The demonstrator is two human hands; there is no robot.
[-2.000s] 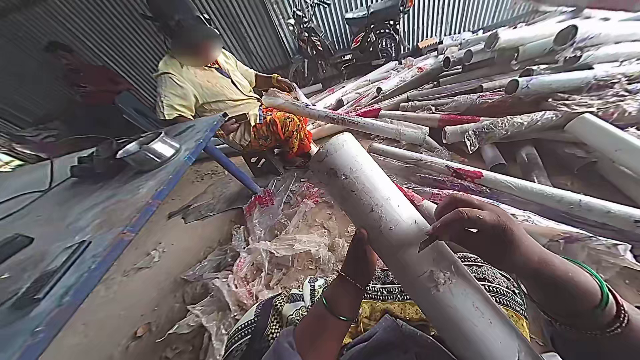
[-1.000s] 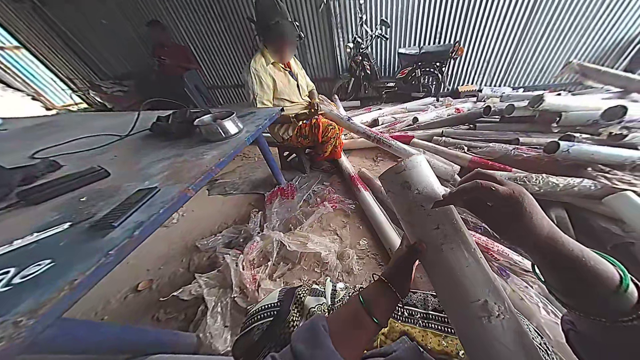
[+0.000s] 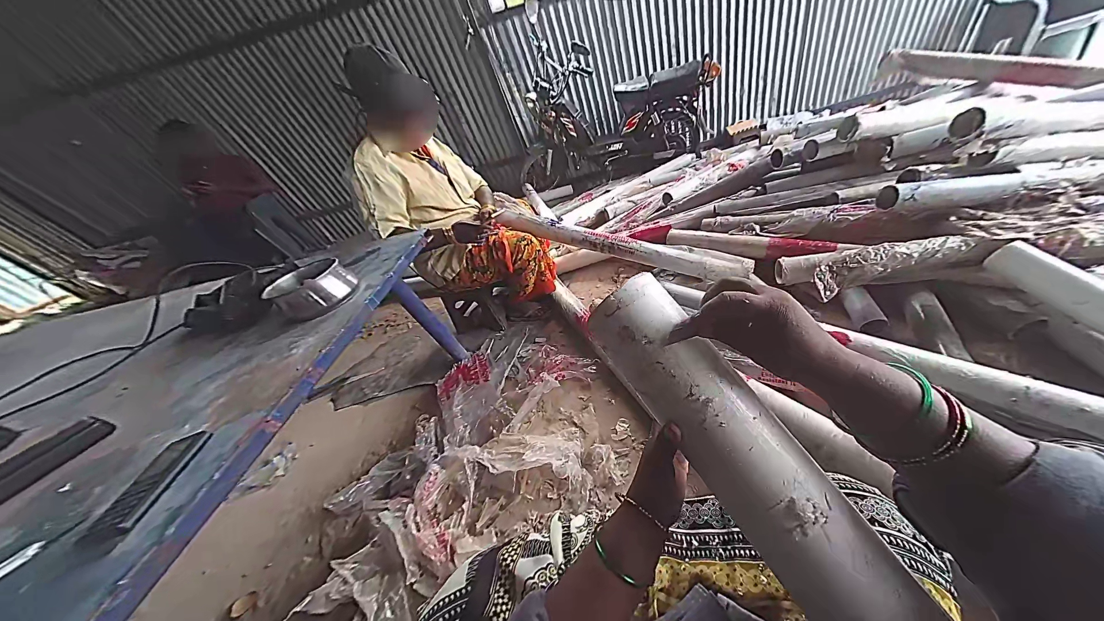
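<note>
A thick whitish pipe (image 3: 742,440) with scuffed, dirty patches lies slanting over my lap, its far end pointing up and to the left. My left hand (image 3: 662,483) grips its left side from below, thumb along the wall. Near the far end, my right hand (image 3: 750,323) pinches a small thin dark blade-like piece (image 3: 686,330) against the pipe's upper surface; most of that piece is hidden by the fingers. Patterned cloth (image 3: 690,539) covers my lap under the pipe.
Torn plastic film (image 3: 500,466) lies on the ground ahead. A blue-edged table (image 3: 285,405) at left bears a metal pot (image 3: 310,289). Beyond, a seated person (image 3: 423,190) holds a wrapped pipe (image 3: 621,246). Many pipes (image 3: 975,185) are heaped at right; a motorcycle (image 3: 655,108) stands behind.
The dark piece in my right hand sits closer to the pipe's far end than two seconds ago. My left hand still holds the pipe. The view has shifted.
</note>
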